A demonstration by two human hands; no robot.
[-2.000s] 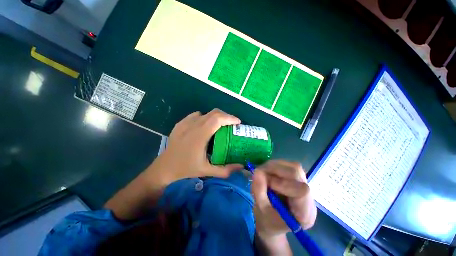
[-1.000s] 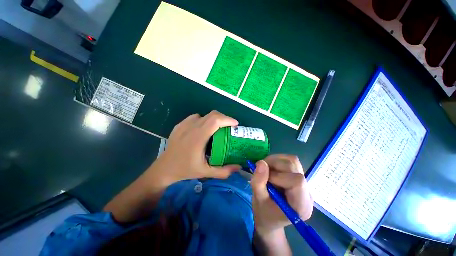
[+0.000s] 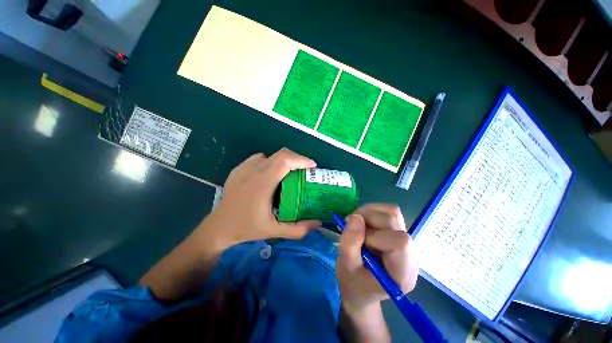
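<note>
A green solder paste jar (image 3: 322,195) lies on its side near the bench's front edge, with a white printed label and a green label on its side. My left hand (image 3: 251,194) holds it around the lid end. My right hand (image 3: 378,254) holds a blue pen (image 3: 396,293), its tip at the lower side of the jar; whether it touches is too small to tell. A pale yellow backing strip (image 3: 235,53) with three green labels (image 3: 349,109) lies beyond the jar.
A slim clear-and-dark stick (image 3: 421,142) lies beside the strip's right end. A blue-edged clipboard with a record sheet (image 3: 493,208) lies at the right. A small notice label (image 3: 156,136) is at the left bench edge. A dark red-brown rack (image 3: 555,57) stands at the top right.
The view has shifted slightly, so the strip, stick and clipboard sit a little further left. My left hand keeps its hold on the jar, and the pen stays at its side with small movements.
</note>
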